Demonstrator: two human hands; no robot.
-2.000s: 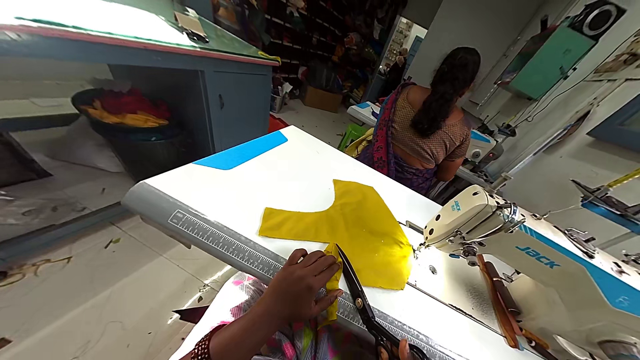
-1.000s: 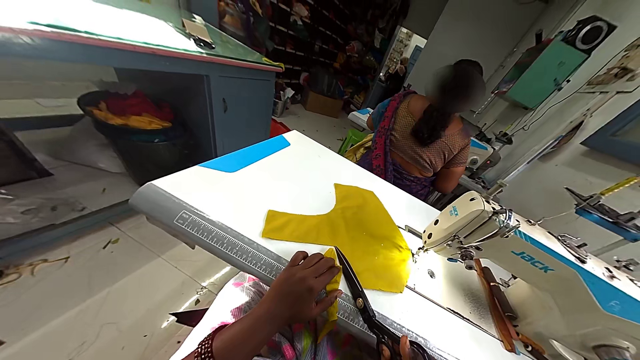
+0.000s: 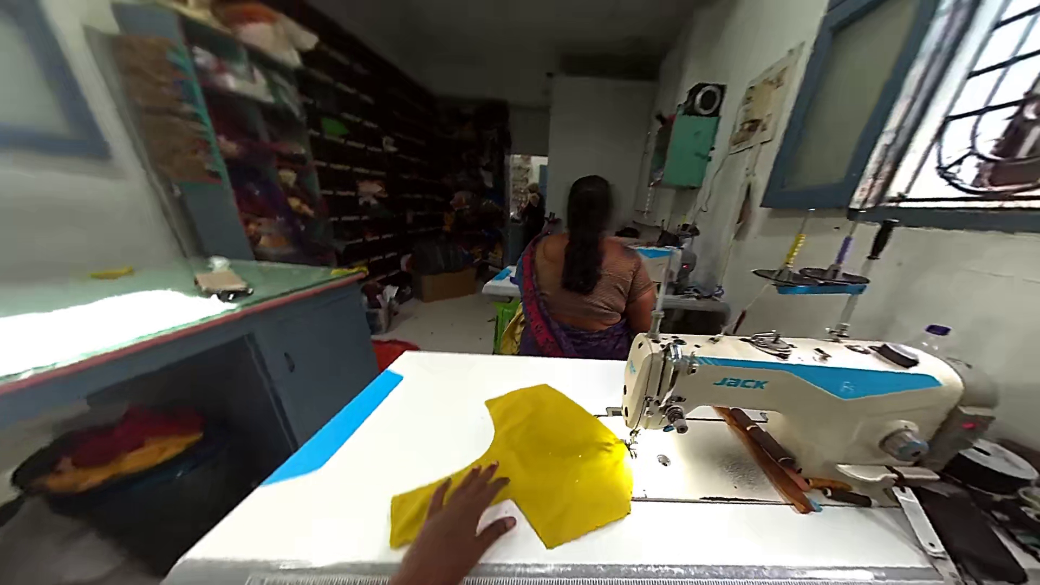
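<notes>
A cut piece of yellow fabric lies flat on the white sewing table, its right edge close to the needle area of a Jack sewing machine. My left hand rests palm down at the table's front, fingertips on the lower left part of the fabric and thumb on the white tabletop. Nothing is gripped in it. My right hand is out of the picture, and so are the scissors.
Thread cones stand behind the machine. Brown-handled tools lie on its bed. Ahead, a person sits with their back to me. At left are a glass-topped counter and a tub of cloth.
The view has swung up and levelled. My left hand has let go of the small yellow piece at the table edge and now lies spread on the larger one. My right hand and the scissors have left view.
</notes>
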